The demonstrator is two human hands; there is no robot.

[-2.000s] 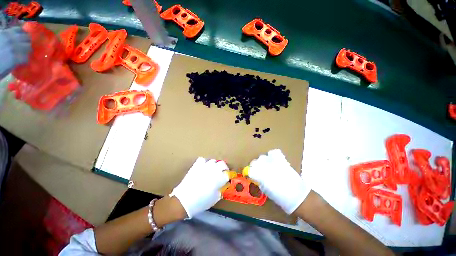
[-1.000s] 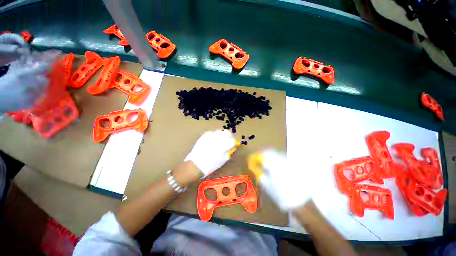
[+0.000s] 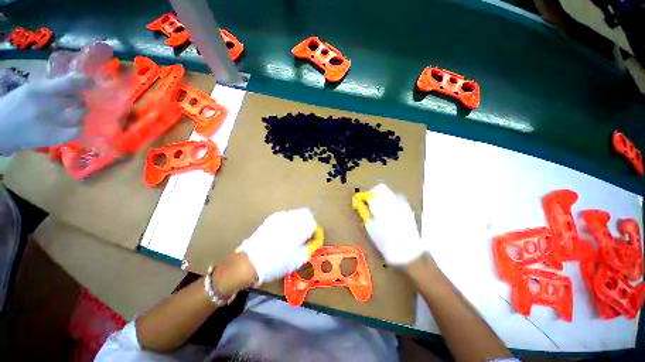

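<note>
An orange-red controller shell [image 3: 328,267] lies at the near edge of the tan cardboard mat [image 3: 247,177], its two grips towards me. My left hand [image 3: 284,244], in a white glove with yellow fingertips, is at the shell's upper left corner, fingertips bent together; whether it holds a small part is hidden. My right hand [image 3: 387,220], gloved the same way, is above the mat to the upper right of the shell, thumb and finger close together beside a small black part [image 3: 356,190]. A heap of small black parts [image 3: 329,138] lies at the mat's far side.
Orange-red shells [image 3: 544,288] are piled on the white surface at right. More shells [image 3: 182,161] lie at left, where another person's gloved hand [image 3: 42,113] handles some. A green conveyor belt [image 3: 382,42] carries spaced shells. A grey post [image 3: 206,42] stands at the belt edge.
My left hand has moved back from near the loose black parts to the shell. My right hand has moved up and away from me. The loose parts near the heap are fewer.
</note>
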